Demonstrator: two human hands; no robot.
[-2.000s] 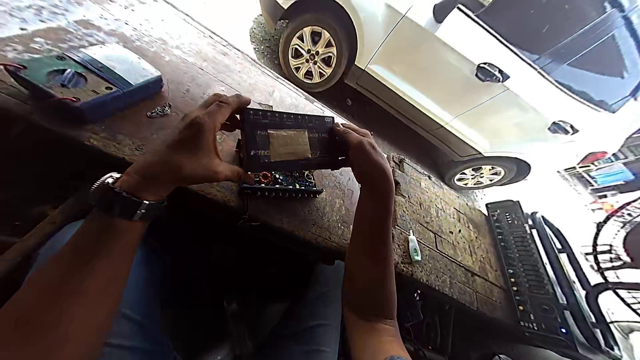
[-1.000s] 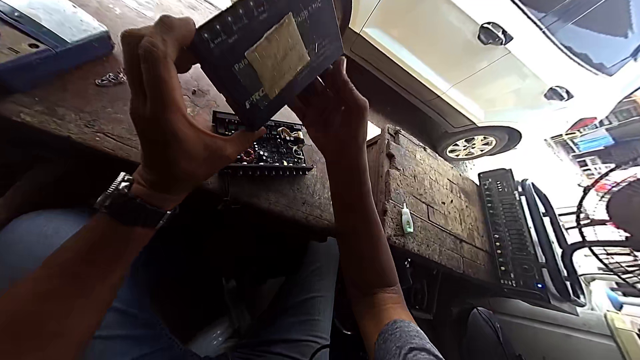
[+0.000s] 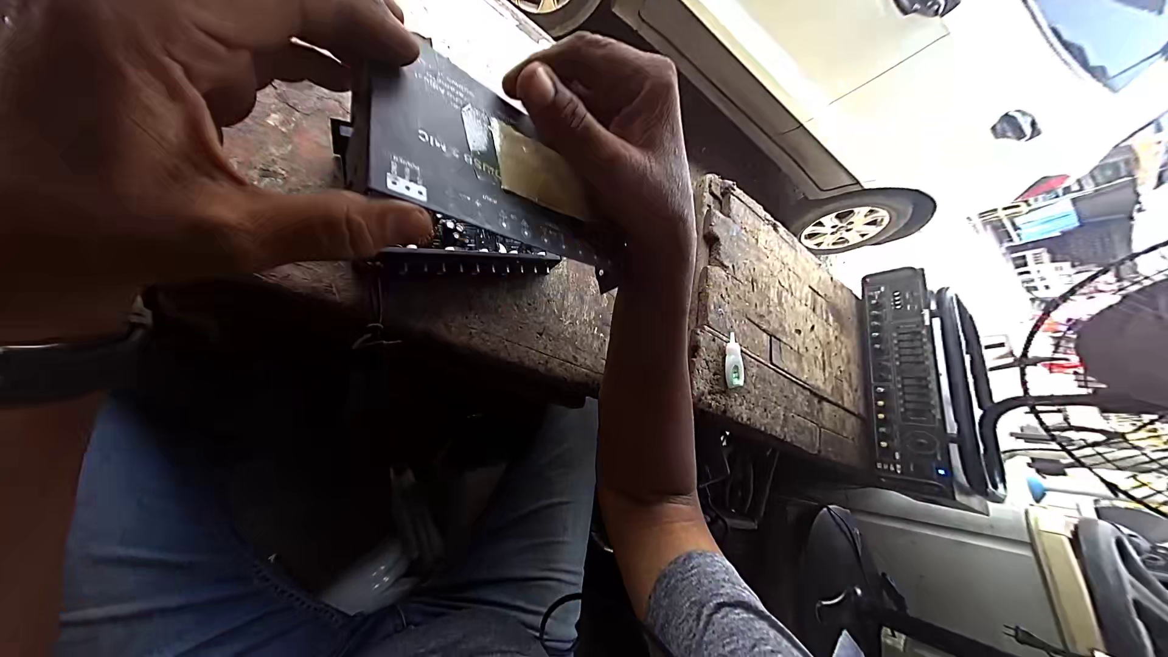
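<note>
A black printed metal panel (image 3: 438, 151) with a piece of tan tape (image 3: 538, 173) on its face is tilted above the wooden bench. My left hand (image 3: 210, 137) grips its left end, thumb along the lower edge and fingers at the top. My right hand (image 3: 611, 128) is at the tape and the panel's upper right edge, its thumb and fingertips bent; whether it grips is not clear. Under the panel, partly covered by it, lies a circuit board (image 3: 465, 235) on a black finned base (image 3: 470, 265) near the bench edge.
A small white bottle (image 3: 735, 363) lies on the wooden bench (image 3: 776, 319) to the right. Beyond it stands a black audio mixer (image 3: 908, 383), with a wire fan guard (image 3: 1095, 383) farther right. A white car (image 3: 776, 91) is parked behind the bench.
The panel was held up and tilted above the exposed circuit board a second ago; now it is lower and covers part of the board. My right hand has moved from its lower edge to its upper right.
</note>
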